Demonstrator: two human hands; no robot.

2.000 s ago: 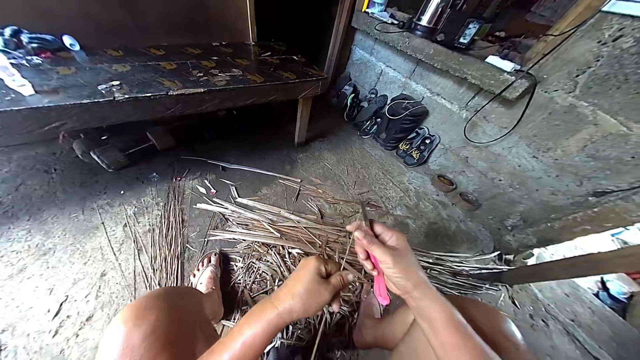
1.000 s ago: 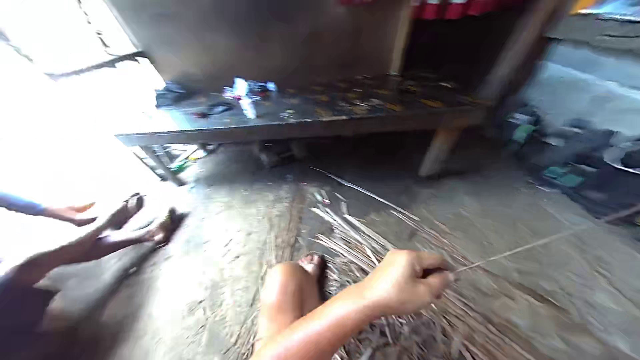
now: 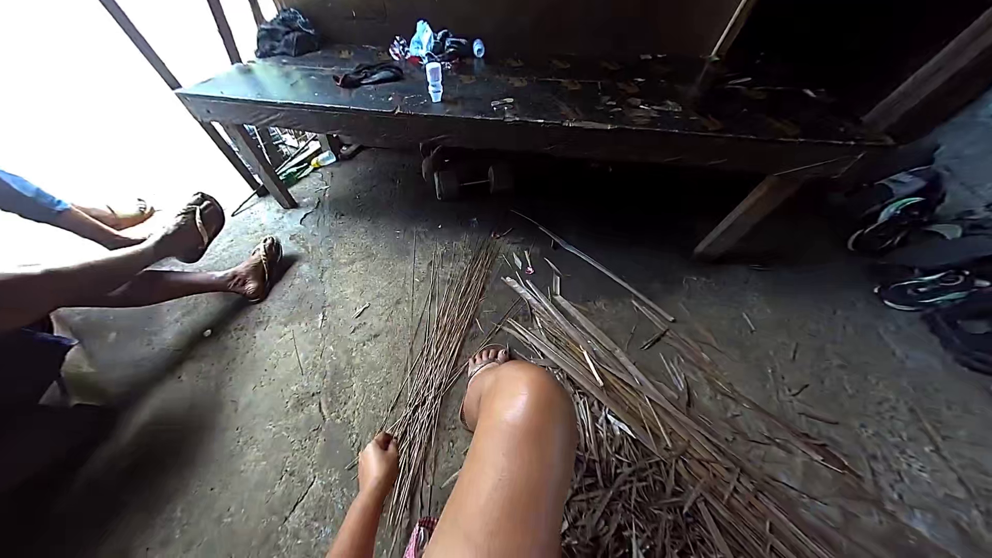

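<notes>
My left hand [image 3: 378,463] is low in the view, left of my bent knee, with its fingers curled at the near left edge of a bundle of thin brown midribs [image 3: 442,364] on the concrete floor. Whether a single midrib is still between the fingers cannot be told. Right of my leg lie long dry palm leaf strips [image 3: 620,364], with a heap of shredded leaf scraps [image 3: 628,496] nearer to me. My right hand is out of view, and so is the pink-handled knife.
A long dark wooden bench [image 3: 542,124] crosses the far side, with a small white bottle [image 3: 434,81] and cloths on it. A dumbbell [image 3: 473,182] lies beneath. Other people's legs and sandalled feet [image 3: 260,271] reach in from the left. Shoes [image 3: 930,287] lie at the right.
The view has swung left. My left hand has gone from above the leaf strips down to the midrib bundle. My right hand and the pink-handled knife, seen two seconds ago, are out of view.
</notes>
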